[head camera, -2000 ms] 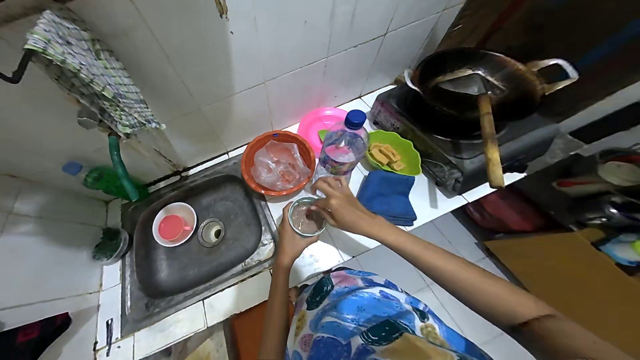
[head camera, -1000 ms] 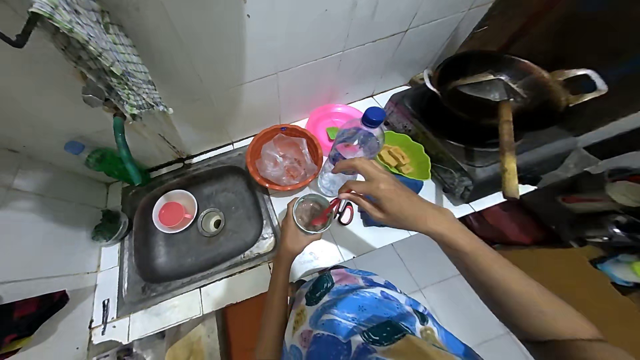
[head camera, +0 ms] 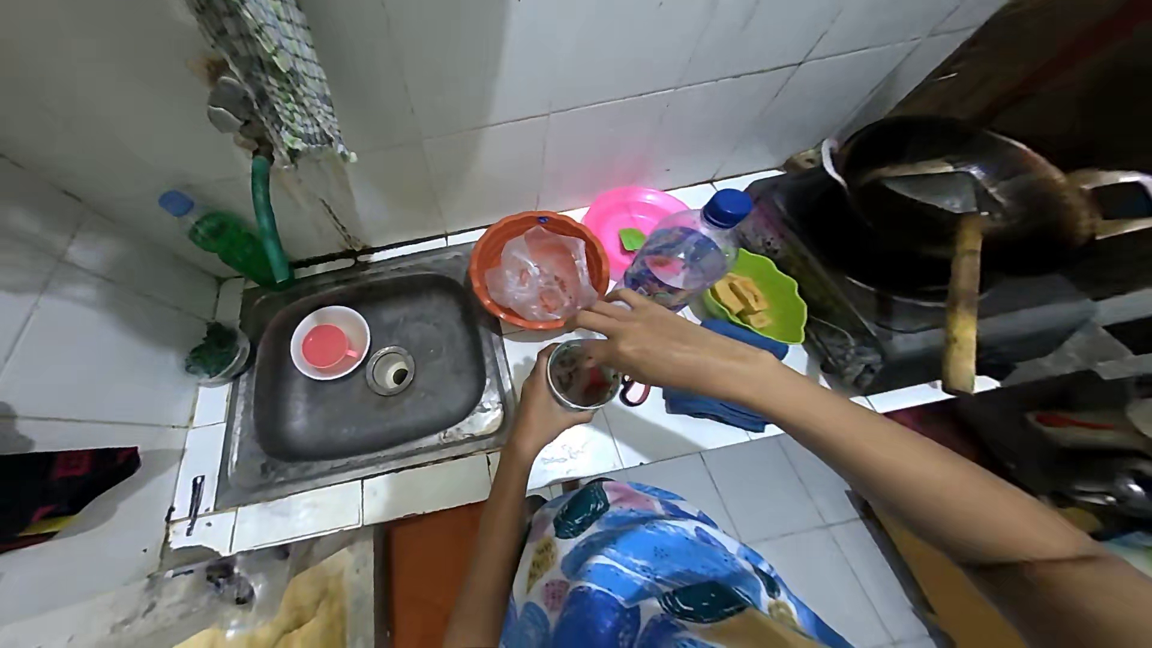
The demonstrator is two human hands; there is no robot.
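My left hand (head camera: 542, 409) is wrapped around a clear cup (head camera: 583, 376) at the counter's front edge, beside the sink. Dark bits and something red show inside the cup. Above its right rim is my right hand (head camera: 643, 337), palm down with the fingers bent; whether they pinch anything is hidden. Red-and-black looped handles (head camera: 634, 392), apparently of scissors, show just below my right hand. Behind it a clear plastic bottle with a blue cap (head camera: 688, 247) stands near an orange basin (head camera: 477, 270) holding a clear plastic bag (head camera: 544, 274).
The metal sink (head camera: 423, 432) on the left holds a white bowl (head camera: 301, 360) with a pink cup (head camera: 328, 346). At right are a green bowl (head camera: 787, 315) with yellowish pieces, a folded blue cloth (head camera: 711, 409), a pink plate (head camera: 630, 207) and a wok (head camera: 900, 153) with a wooden-handled spatula (head camera: 963, 297) on the stove.
My right hand has come down and left, from near the bottle to over the cup's rim. The cup stays in my left hand. The red handles, invisible two seconds ago, show beside the cup.
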